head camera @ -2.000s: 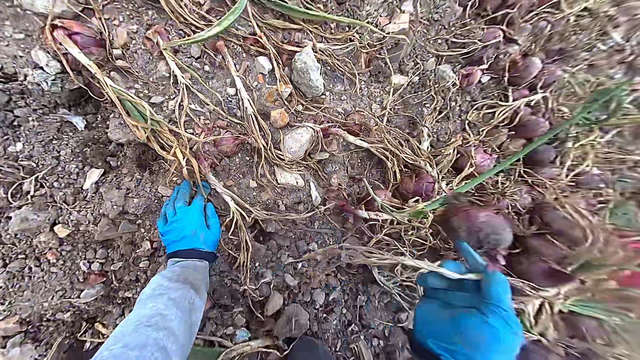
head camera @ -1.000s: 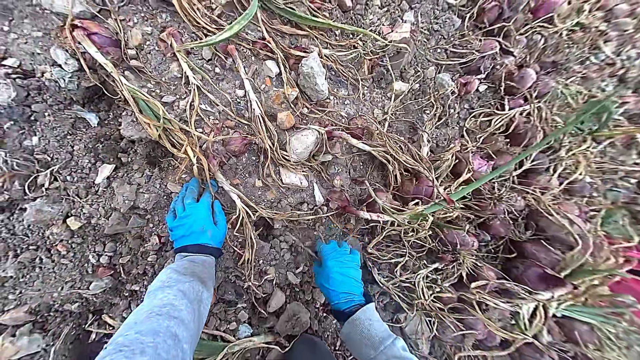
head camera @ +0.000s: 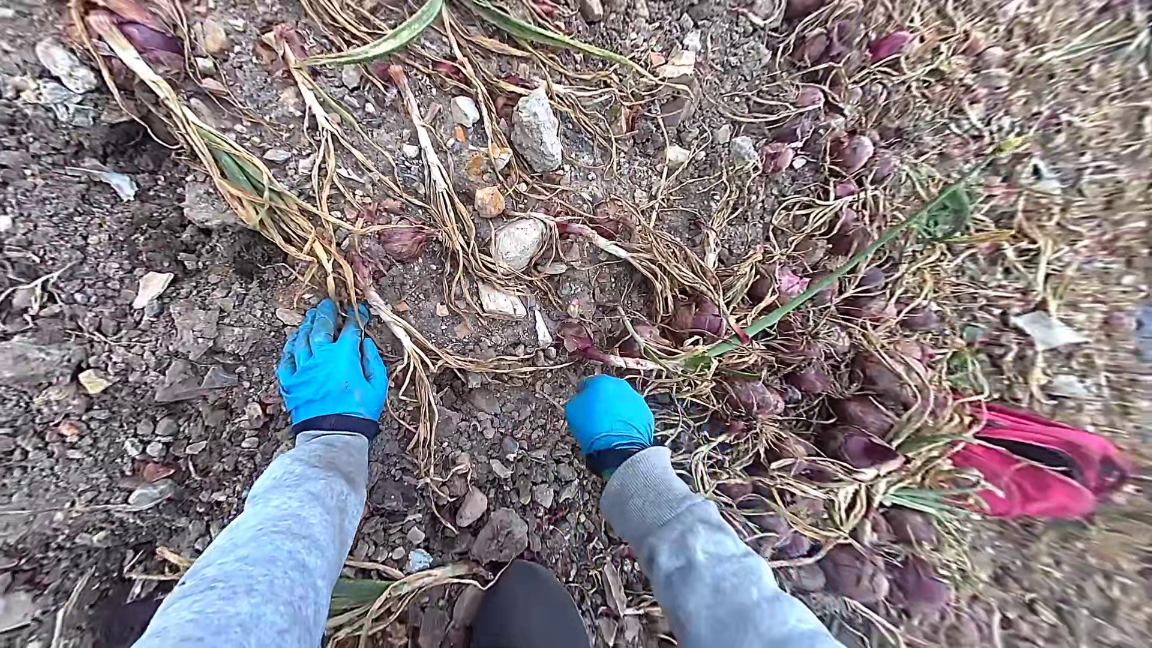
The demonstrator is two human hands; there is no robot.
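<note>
My left hand (head camera: 333,369), in a blue glove, rests on stony soil with its fingers slightly apart. Its fingertips touch the ends of dry onion leaves (head camera: 270,211). A red onion bulb (head camera: 405,241) lies above and to the right of it. My right hand (head camera: 612,418), also gloved in blue, is low over the ground with its fingers bent under and hidden. Just above its knuckles lies a small red onion (head camera: 574,337) with a pale neck. Whether the right hand grips anything does not show.
Many red onions (head camera: 859,445) with dry tops lie in a band on the right, beside a pink-red object (head camera: 1035,463). Pale stones (head camera: 537,130) and more onion plants are strewn ahead. A dark rounded thing (head camera: 529,607), perhaps a shoe tip or knee, shows at the bottom.
Two seconds ago my right hand held a red onion by its stalk over the right-hand band. It let that onion go, came back to the middle, then moved somewhat right. My left hand has stayed put.
</note>
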